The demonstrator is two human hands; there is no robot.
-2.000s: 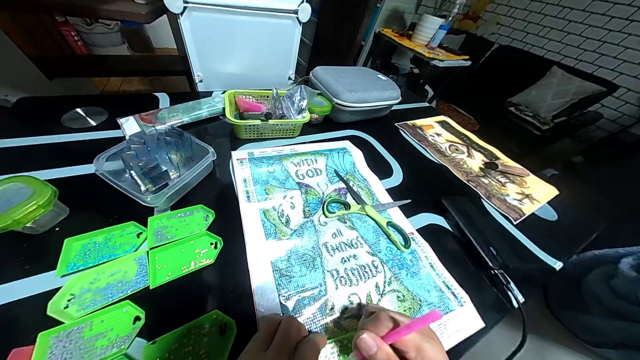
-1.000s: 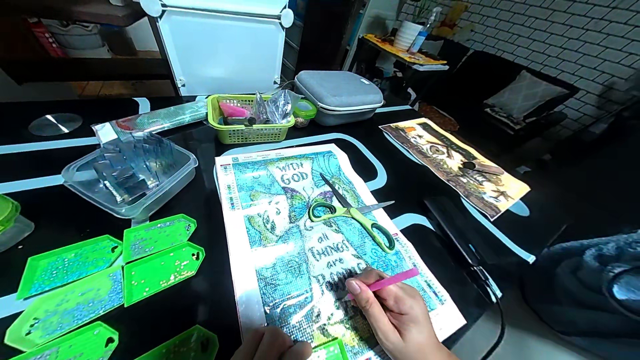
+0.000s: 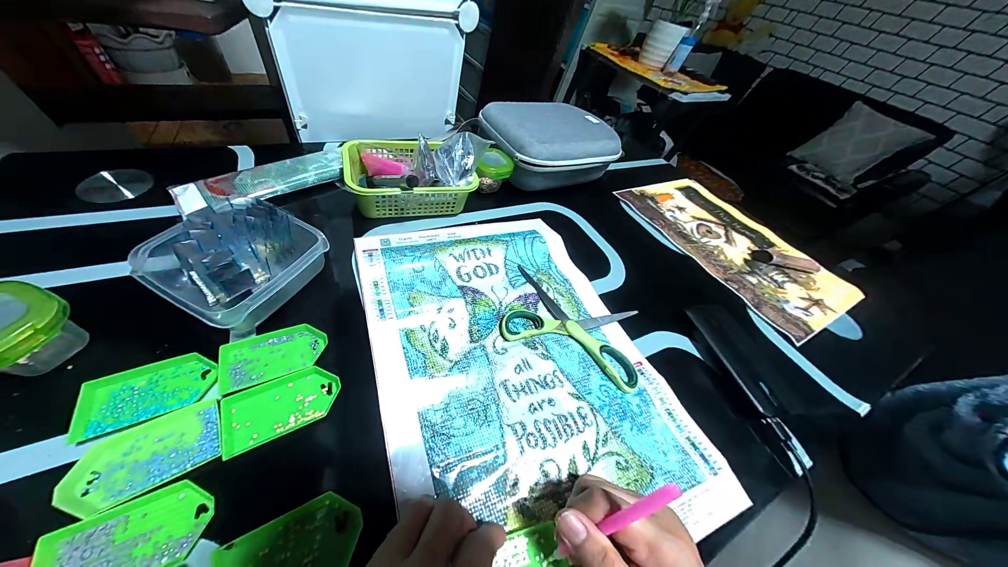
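My right hand (image 3: 622,528) grips a pink diamond-painting pen (image 3: 642,508) at the bottom of the view, its tip low over a small green bead tray (image 3: 524,547). My left hand (image 3: 441,535) has curled fingers at the left end of that tray and seems to hold it; the grip is partly hidden. Both hands are over the lower part of a diamond-painting canvas (image 3: 465,402) with blue patterns, a butterfly and lettering. Green-handled scissors (image 3: 571,324) lie spread across its upper right part.
Several green trays of beads (image 3: 150,449) stand at left, near a clear plastic container (image 3: 236,303) of small packets. Behind are a green basket (image 3: 409,201) and a grey case (image 3: 551,142). At right lie a second picture (image 3: 748,252) and a black device with a cable (image 3: 740,386).
My right hand was over the canvas lettering one second ago and is now lower, back beside my left hand at the green tray, with the pink pen still in it.
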